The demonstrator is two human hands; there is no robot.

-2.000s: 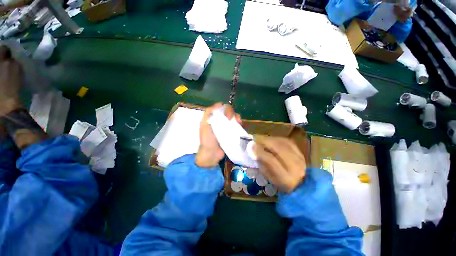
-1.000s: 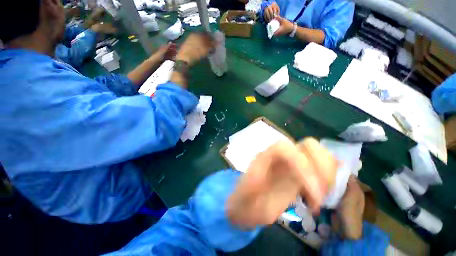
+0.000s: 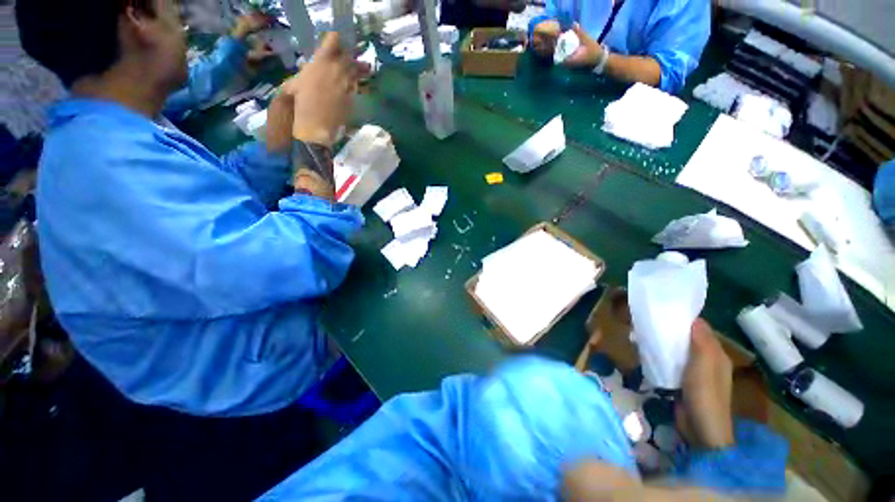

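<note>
My right hand (image 3: 709,382) is closed on a limp white sleeve (image 3: 667,309), its wide end upward, above the open brown box. A small round end shows at the sleeve's top. My left hand (image 3: 604,482) is a blurred patch at the bottom edge, mostly cut off; its fingers cannot be made out. Coin-sized discs (image 3: 638,427) lie in the brown parts box (image 3: 613,319) below my right hand. A shallow brown tray (image 3: 510,336) with a flat white stack (image 3: 535,284) stands to the left of that box.
White cylindrical units (image 3: 827,397) lie at right. White sleeves (image 3: 700,230) lie beyond the box. Paper slips (image 3: 410,230) and a yellow piece (image 3: 494,178) lie on the green bench (image 3: 432,333). A person in a blue smock (image 3: 186,255) sits at left; another works across the bench.
The view has swung left since the oldest frame. My left hand has left the sleeve and moved down to the bottom edge. My right hand still holds the sleeve.
</note>
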